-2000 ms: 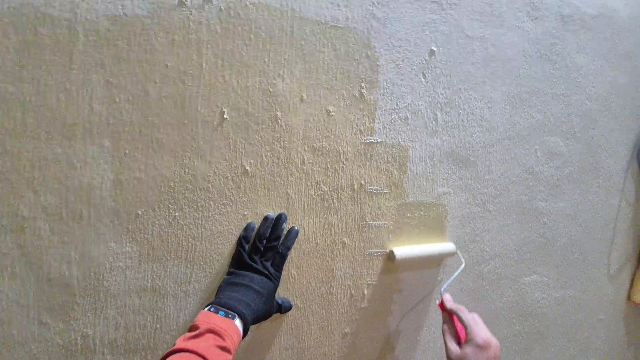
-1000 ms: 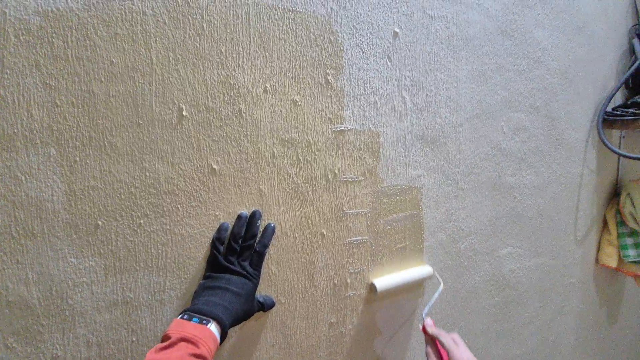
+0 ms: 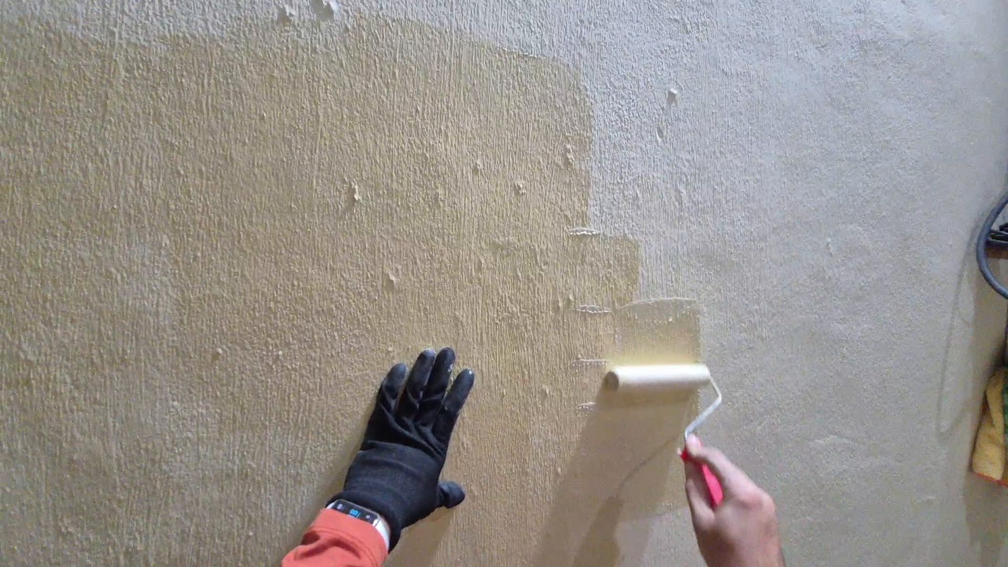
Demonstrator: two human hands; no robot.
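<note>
My left hand (image 3: 409, 441), in a black glove with a watch at the wrist, lies against the textured wall (image 3: 315, 260) with its fingers apart and nothing in it. My right hand (image 3: 732, 508), bare, grips the red handle of a small paint roller (image 3: 661, 376). The roller's pale sleeve touches the wall just below a patch of fresh tan paint (image 3: 661, 327). Tan paint covers the wall to the left, with a stepped edge beside the paler grey surface (image 3: 795, 197) on the right.
A dark cable (image 3: 984, 248) hangs at the right edge, and a yellow cloth (image 3: 991, 429) shows beneath it. Small raised bumps and flakes stand out on the wall. Shadows of the roller and right arm fall below the roller.
The roller went down the wall and is now higher again, over the lower part of the fresh patch. My left hand stays on the wall. The view has shifted.
</note>
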